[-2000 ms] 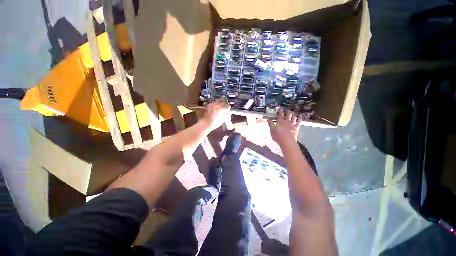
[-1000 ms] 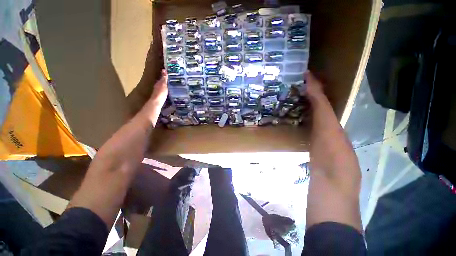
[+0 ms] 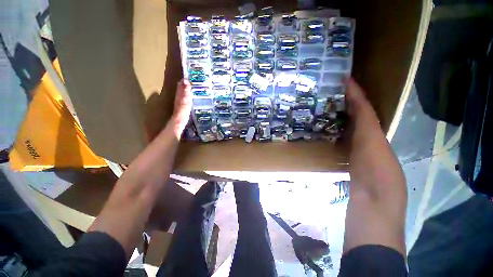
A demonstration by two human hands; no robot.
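Note:
A packing tray (image 3: 334,65) with rows of dark shiny components sits inside a large open cardboard box (image 3: 259,157). Some pockets at its right are empty. Pale pieces lie loose across its middle, and loose components (image 3: 281,131) are heaped along its near edge. My left hand (image 3: 184,106) is at the tray's left edge and my right hand (image 3: 357,101) is at its right edge, both inside the box. The hands seem to hold the tray by its sides; the fingertips are mostly hidden.
A brown box flap (image 3: 100,81) stands at the left. Beyond it are an orange metal part (image 3: 51,130) and pale slats (image 3: 40,203). My legs (image 3: 248,227) are below the box, beside sunlit ground with a dark shadow. A dark object (image 3: 478,108) is at the right edge.
Two seconds ago my hands were at the box's near edge; they moved in to the tray's sides. The view came closer. Since one second ago, tray and hands appear slightly further right.

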